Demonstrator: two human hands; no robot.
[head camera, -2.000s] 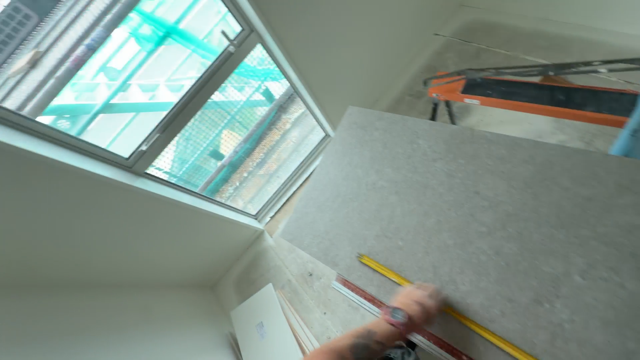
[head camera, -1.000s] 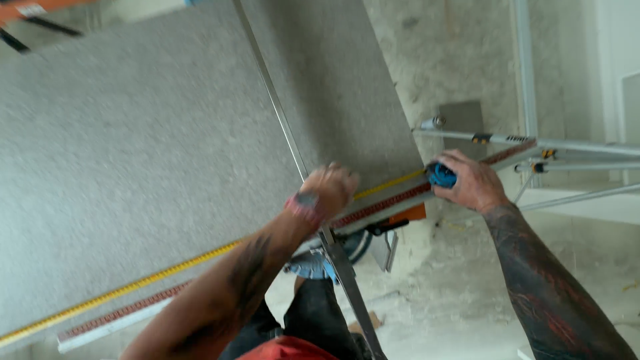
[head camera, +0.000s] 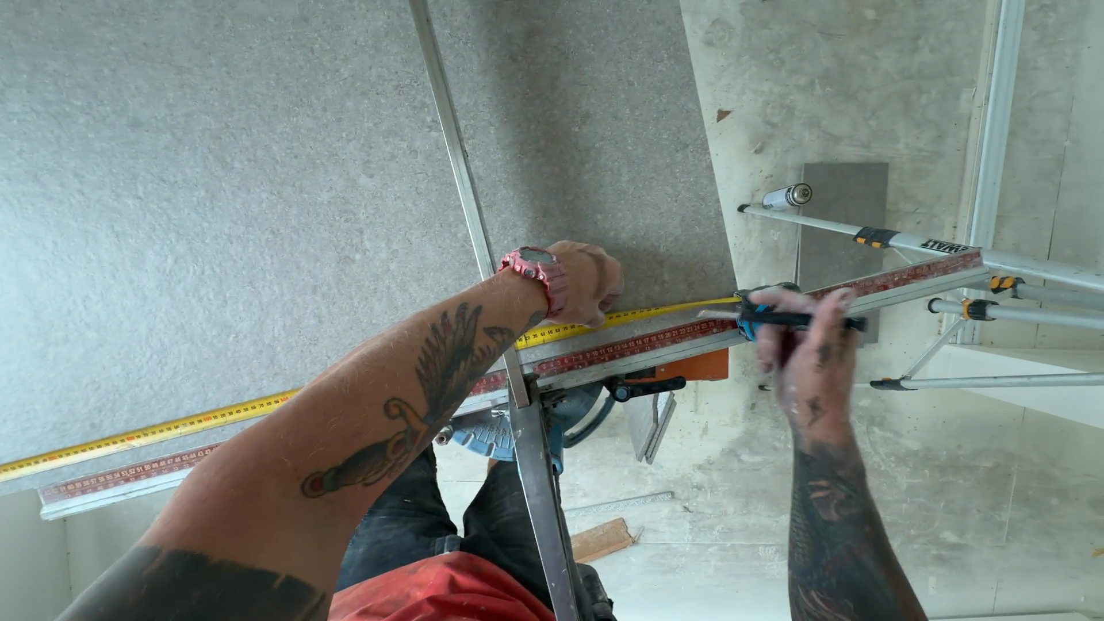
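Note:
A large grey panel (head camera: 259, 172) carries a yellow tape measure blade (head camera: 172, 429) stretched along its near edge. My left hand (head camera: 586, 280), with a pink watch on the wrist, rests with curled fingers on the panel against the blade; its fingertips are partly hidden. My right hand (head camera: 806, 345) holds a slim black marking tool (head camera: 789, 319), its pale tip pointing left over the blade. Just behind those fingers is the blue and black tape case (head camera: 749, 317). Beside the blade lies a metal rail with a red scale (head camera: 638, 347). A metal straightedge (head camera: 457, 155) crosses the panel.
A blue saw (head camera: 487, 435) and a dark metal bar (head camera: 543, 500) stand before my legs. Silver stand legs (head camera: 914, 243) reach in from the right. On the floor are a spray can (head camera: 787, 197), a grey offcut (head camera: 845, 194) and a wood scrap (head camera: 601, 540).
The view has swung round to the saw and the panel's near edge. My right hand, on the tape case one second ago, now grips a black marking tool. My left hand remains near the straightedge.

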